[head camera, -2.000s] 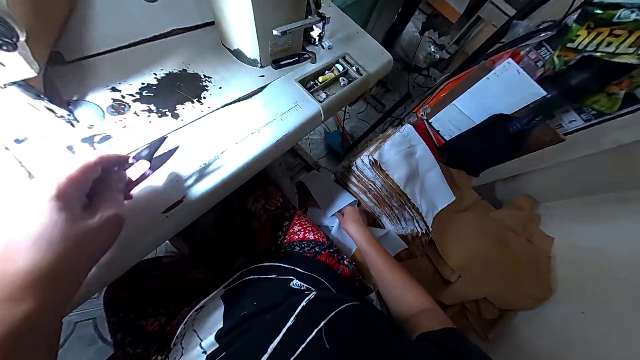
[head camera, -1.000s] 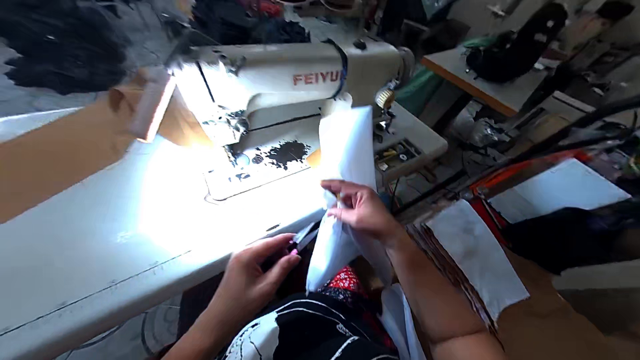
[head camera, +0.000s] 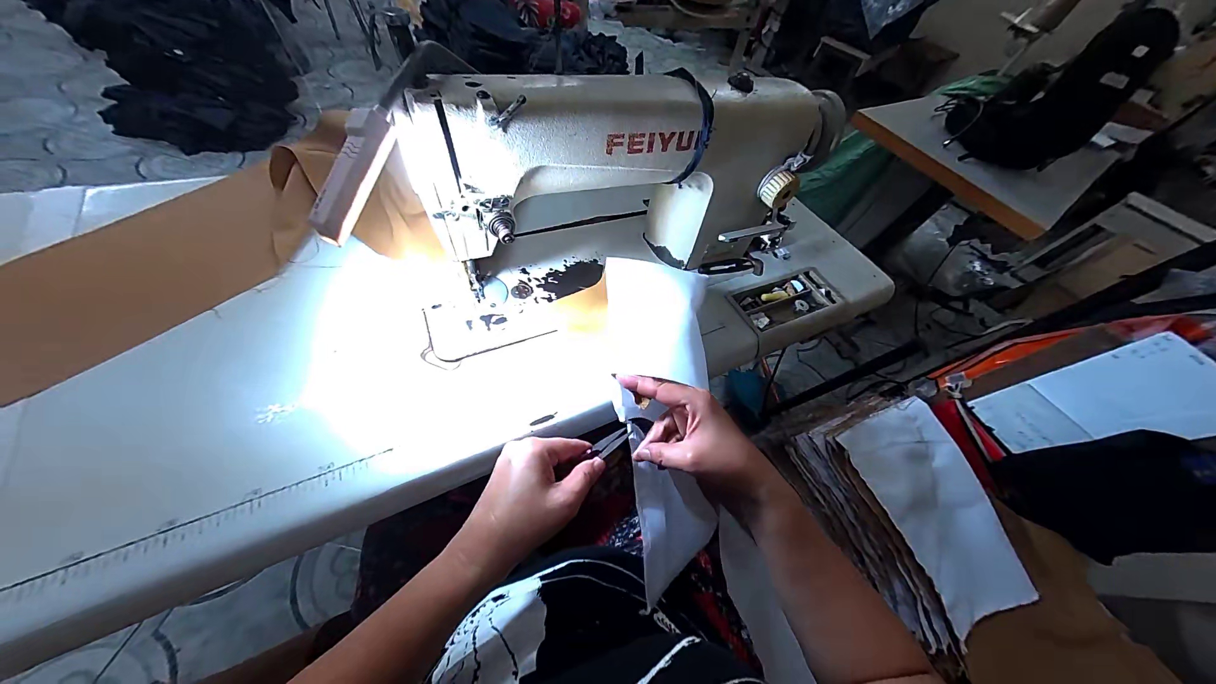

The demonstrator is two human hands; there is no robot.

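Observation:
My left hand (head camera: 537, 484) grips small thread snips (head camera: 610, 443) between thumb and fingers, at the front edge of the sewing table. The blades meet the edge of a white fabric piece (head camera: 655, 323). My right hand (head camera: 693, 432) pinches that fabric just right of the blades. Its upper part lies on the table, with a tan side showing at the left, and its lower part (head camera: 670, 522) hangs over my lap. Behind it stands a cream industrial sewing machine (head camera: 589, 123), its lamp shining on the needle area.
Tan fabric (head camera: 142, 266) lies across the table's left side. A recessed tray (head camera: 787, 299) with small parts sits right of the machine. Stacked fabric pieces (head camera: 936, 503) lie at the right, beside papers (head camera: 1092, 394). Another table (head camera: 988, 161) stands behind.
Two seconds ago my right hand was low by the fabric stack; one second ago it held the white fabric at the table edge. The snips have come to the fabric edge. The view has swung left.

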